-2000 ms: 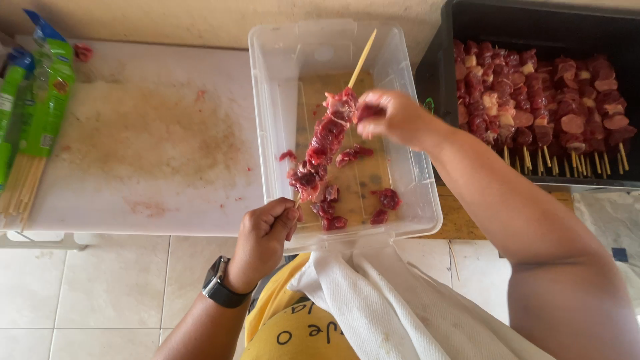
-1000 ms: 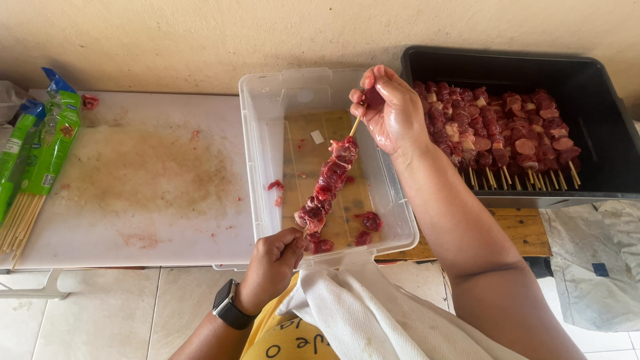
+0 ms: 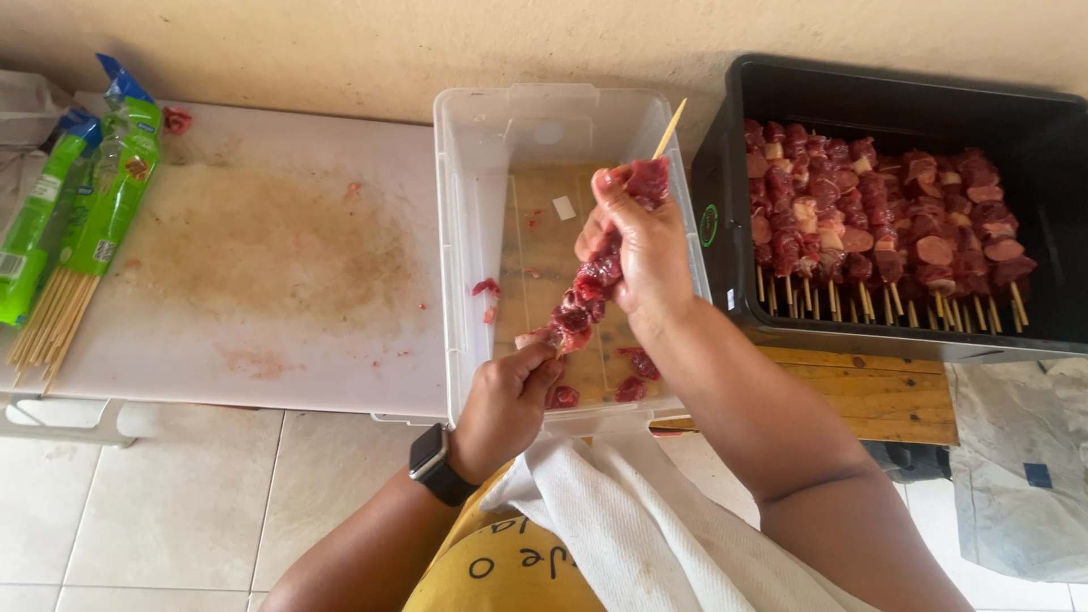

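Observation:
A wooden skewer threaded with raw red meat (image 3: 586, 293) slants over a clear plastic bin (image 3: 444, 255), its bare pointed tip up at the right. My left hand (image 3: 507, 395) grips the lower end of the skewer. Around the upper part of the meat my right hand (image 3: 642, 238) is closed, just below the topmost piece, and its palm hides some of the meat. Loose meat scraps (image 3: 631, 389) lie in the bin, some near its front and some by its left side. A small white piece (image 3: 563, 207) is on the bin's floor.
To the right, a black plastic bin (image 3: 884, 336) holds many loaded meat skewers (image 3: 875, 221). A stained white cutting board (image 3: 340, 374) lies left, with green packets of wooden skewers (image 3: 110, 187) on it. A wall (image 3: 382, 51) stands behind; a white cloth (image 3: 612, 518) hangs over my front.
My right hand has moved down from the skewer's tip onto the threaded meat. The piece it held near the tip a second ago is now on the skewer. My left hand still holds the lower end.

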